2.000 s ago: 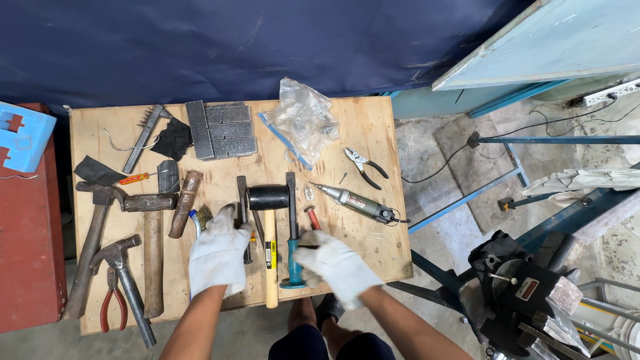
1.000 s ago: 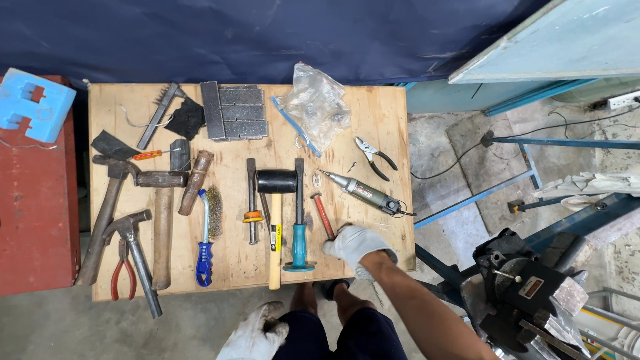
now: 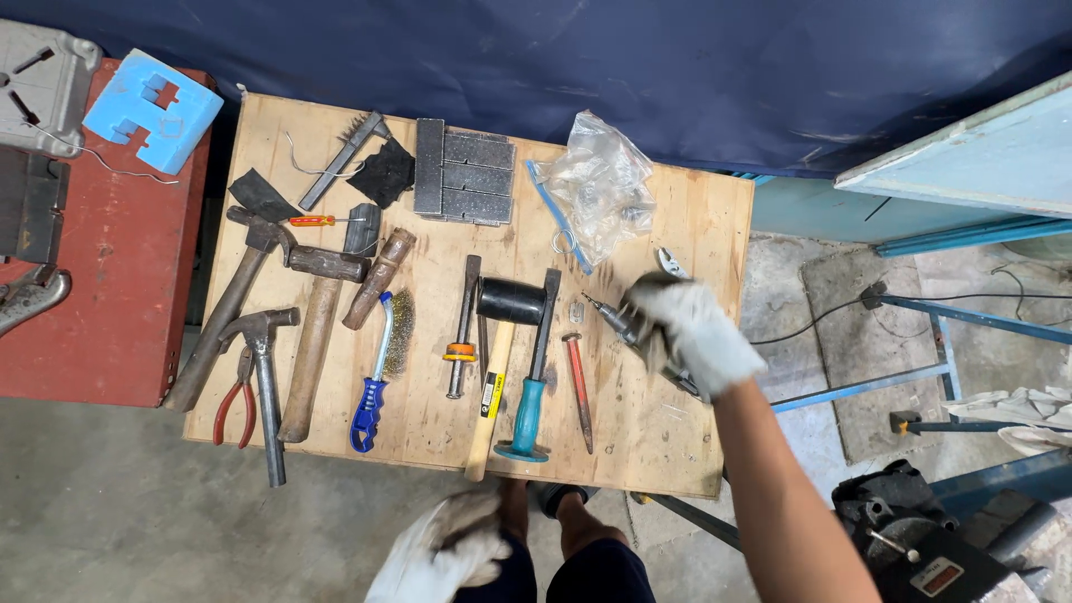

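Note:
My gloved right hand [image 3: 691,331] is blurred over the die grinder [image 3: 615,321] and the slip-joint pliers [image 3: 670,262]; whether it grips either cannot be told. Off the front edge hangs my gloved left hand [image 3: 456,540], fingers loosely curled, nothing seen in it. Mid-table lie a black-headed mallet [image 3: 511,301], a teal-handled chisel [image 3: 528,410], a chisel with an orange collar [image 3: 462,335] and a red punch [image 3: 578,389]. A blue-handled wire brush [image 3: 367,414] is left of them. Farther left are a claw hammer [image 3: 264,377], red-handled pliers [image 3: 237,406] and a wooden-handled sledgehammer [image 3: 311,360].
Dark metal blocks [image 3: 465,176] and a clear plastic bag [image 3: 599,184] lie at the back of the wooden table [image 3: 670,469]. A red cabinet [image 3: 109,335] holding blue foam [image 3: 155,113] stands left. At the lower right is a bench vise [image 3: 904,528]; blue metal frames [image 3: 871,381] stand behind it.
My right hand has moved from beside the red punch up to the die grinder. My left hand, over the chisels two seconds ago, is now off the table's front edge.

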